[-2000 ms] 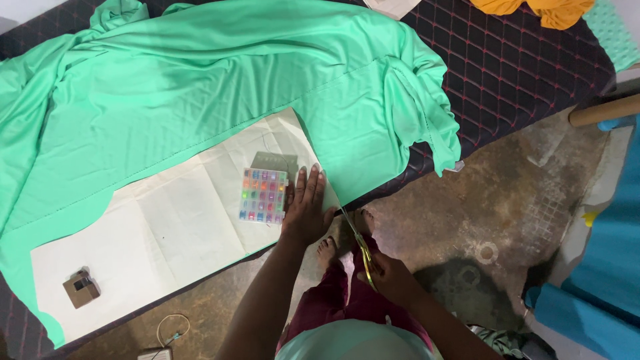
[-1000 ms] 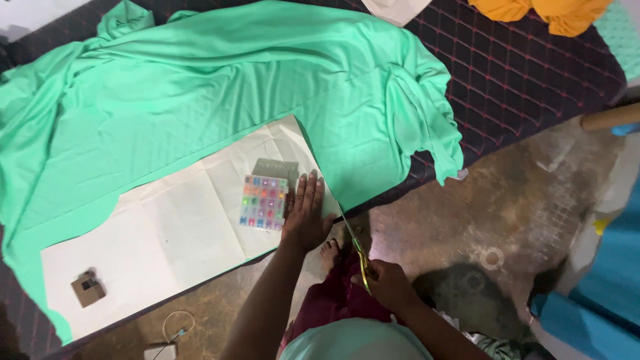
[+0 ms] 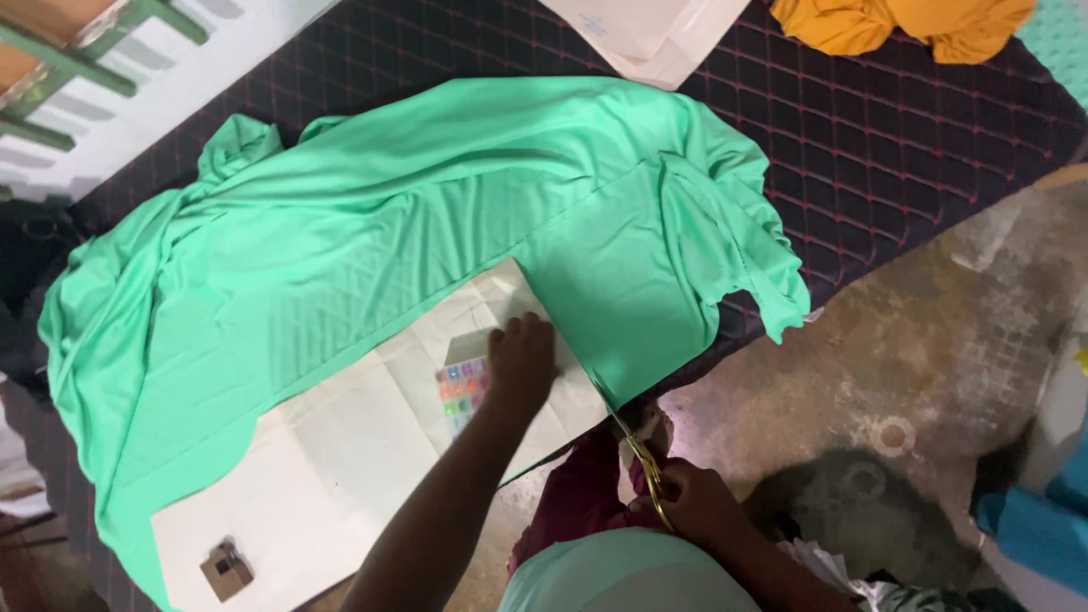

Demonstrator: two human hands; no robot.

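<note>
My left hand [image 3: 522, 361] rests with bent fingers near the right end of the white paper pattern [image 3: 340, 467], beside a clear case of small multicoloured items [image 3: 460, 395]; whether it grips anything is hidden. The pattern lies on mint-green fabric [image 3: 340, 229]. In my right hand [image 3: 688, 501] are gold-handled scissors [image 3: 648, 472], their blades at the pattern's right edge, over the fabric. A small brown block-shaped object [image 3: 227, 571] sits on the pattern's lower left end.
Beneath the fabric is a dark quilted surface [image 3: 875, 178] with red stitching. White sheets [image 3: 654, 34] and orange cloth [image 3: 901, 21] lie at its far side. Blue cloth [image 3: 1037, 527] hangs at the right. My feet are on the brown floor [image 3: 850, 374] below the near edge.
My left hand, flat with extended fingers before, has moved up along the pattern and its fingers are now bent. The scissors stay in my right hand. The view has shifted.
</note>
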